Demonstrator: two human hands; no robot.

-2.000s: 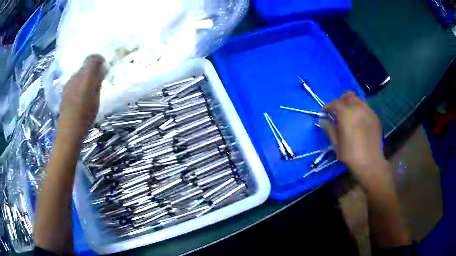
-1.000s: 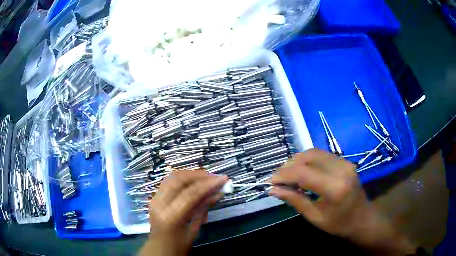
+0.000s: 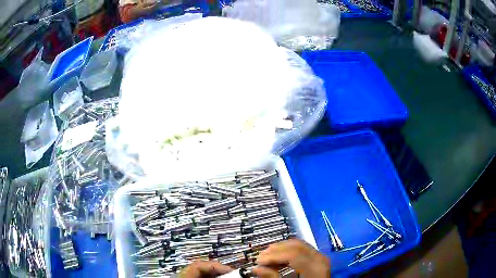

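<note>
My left hand [image 3: 205, 269] and my right hand [image 3: 293, 260] are close together at the bottom edge, over the front of the white tray [image 3: 299, 208], both cut off by the edge. Between them is a white plastic piece [image 3: 230, 273] with a small dark part at its right end, by my right fingertips. My left hand holds the white piece. My right fingers close on the dark-collared part; its rod is mostly hidden. The white tray is full of silver assembled units [image 3: 261, 217] in rows. Several thin rods [image 3: 375, 214] lie loose in the right blue tray [image 3: 321, 157].
A bright whitish plastic bag [image 3: 201, 81] lies behind the white tray. A clear bag of metal tubes [image 3: 81, 157] and a left blue tray [image 3: 98, 258] are at left. Another blue tray [image 3: 353, 89] and a black phone [image 3: 410, 168] are at right. A person's arm [image 3: 147, 10] shows at the top.
The view has tilted up, so the trays and hands sit lower. The hands stay together over the white tray; the white piece and the part at my right fingers are now closer together.
</note>
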